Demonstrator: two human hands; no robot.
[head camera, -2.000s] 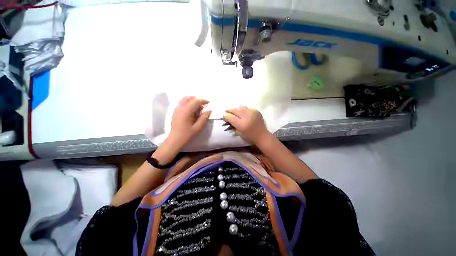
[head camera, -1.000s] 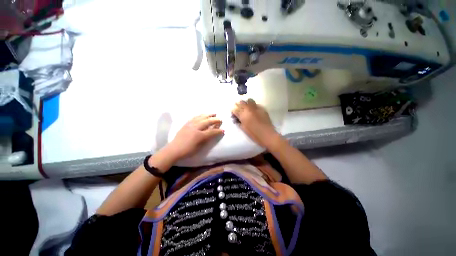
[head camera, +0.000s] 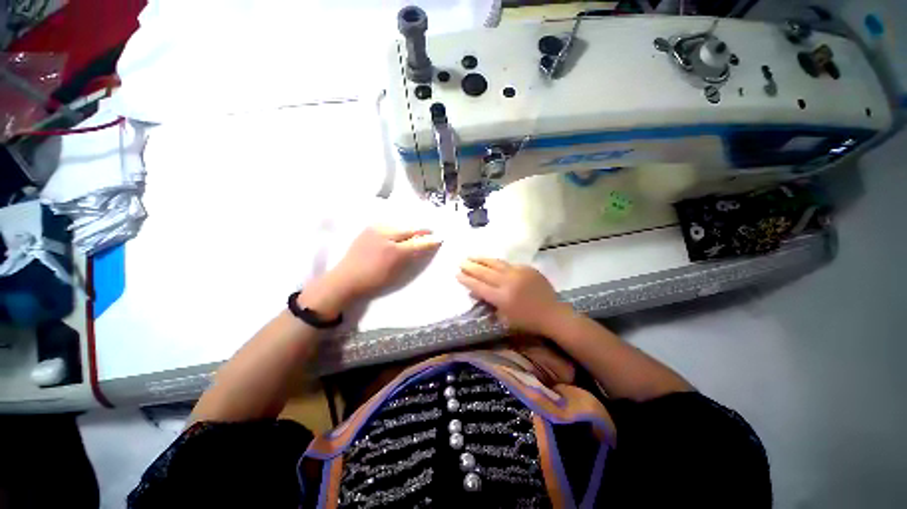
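Note:
A white garment panel lies on the white table under both hands and blends into it in the glare. My left hand lies flat on the cloth, fingers pointing right, just in front of the needle area. My right hand rests on the cloth to the right and nearer me, fingers together; whether it holds a small tool is hidden. The presser foot and needle area is just beyond the fingertips, under the left end of the white sewing machine head with its blue stripe.
A folded bundle of small white pieces lies at left above a blue patch. Blue-handled scissors show partly below the machine arm, near a green disc. A black patterned pouch lies at the right table end. Red cloth is at back left.
My hands have gone from pinching the cloth near the front edge to lying flat on it. The left hand has moved toward the needle. The view has shifted, showing more of the machine top.

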